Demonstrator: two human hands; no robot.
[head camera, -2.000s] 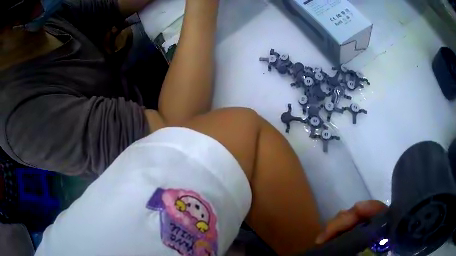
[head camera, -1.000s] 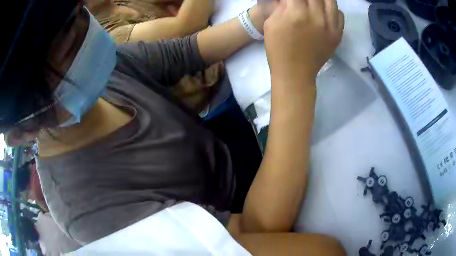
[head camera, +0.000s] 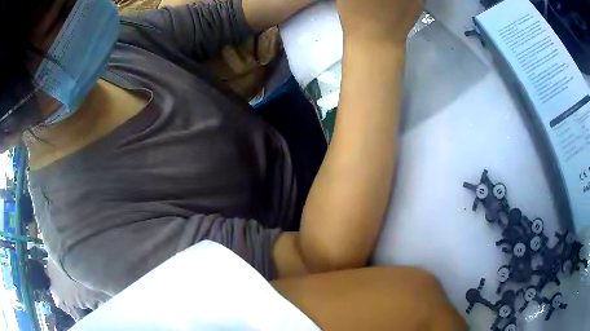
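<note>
Neither of my hands is in the picture. A bare bent arm below a white sleeve (head camera: 200, 291) crosses the bottom edge, and its hand is cut off. Nearest in front lies a loose pile of dark three-armed brackets (head camera: 517, 245) with pale round centres, at the lower right on the white table (head camera: 440, 194). A long pale blue-white retail box (head camera: 537, 71) lies along the right side, its printed face up and its lower end cut off by the right edge.
A person in a grey shirt (head camera: 155, 168) and blue face mask sits close at the left. Their forearm (head camera: 362, 149) rests on the table. Clear plastic sheet (head camera: 446, 77) lies beside it. Dark parts (head camera: 566, 26) show at the upper right corner.
The view has swung up and left since the first frame. The hand and dark fan seen then at the lower right are now out of the picture. The box and brackets appear further right.
</note>
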